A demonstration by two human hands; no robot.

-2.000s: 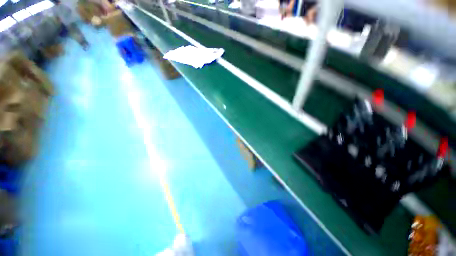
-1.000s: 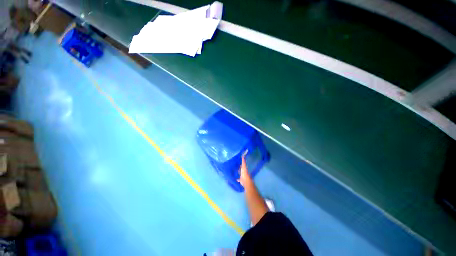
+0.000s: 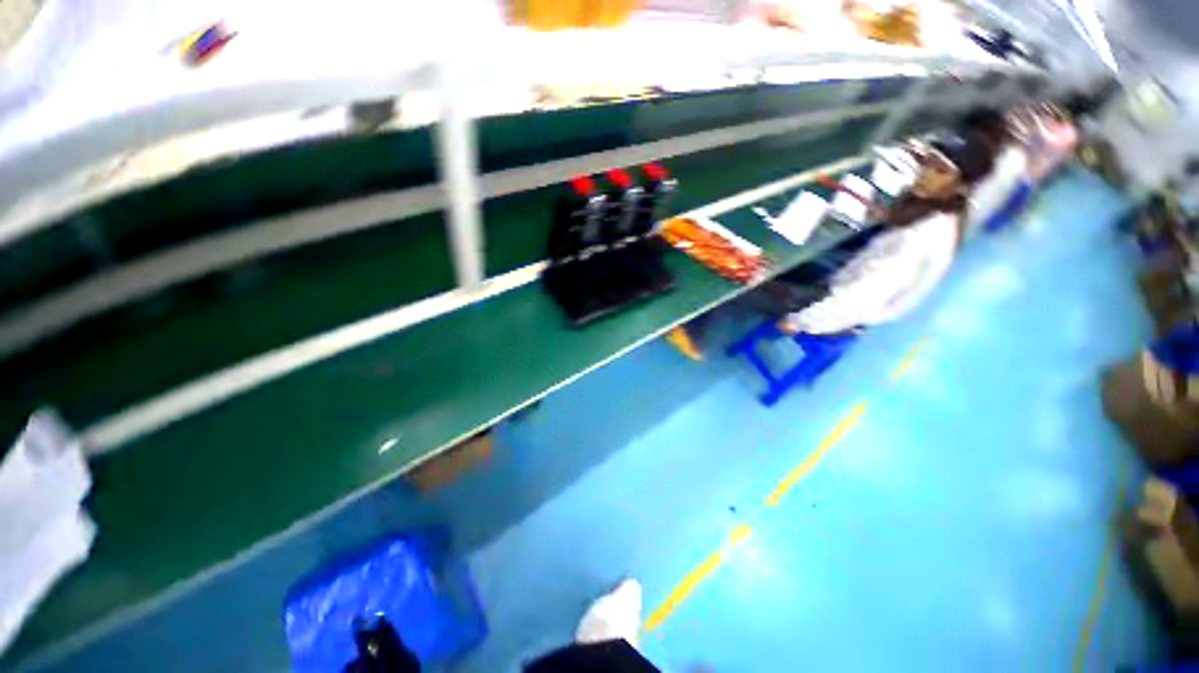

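No hand of mine can be made out. A blue plastic stool (image 3: 375,598) stands on the floor at the bottom, beside the long green bench (image 3: 316,440). A small dark shape, too blurred to name, shows in front of the stool. White sheets (image 3: 40,519) lie on the bench at the far left. A black fixture (image 3: 611,283) with three upright red handles stands on the bench at the centre. Orange strips (image 3: 714,250) lie to its right. A small white piece (image 3: 388,446) lies near the bench's front edge.
A person in white (image 3: 888,283) sits on a blue stool (image 3: 789,362) at the bench, with others farther along. A pale post (image 3: 459,197) rises to the white shelf (image 3: 395,86). Brown cartons (image 3: 1164,408) stand at the far right. A white shoe (image 3: 611,611) shows at the bottom.
The view has swung right along the bench, bringing the fixture, orange strips and seated people into view. The bare forearm and hand seen at the blue stool no longer show.
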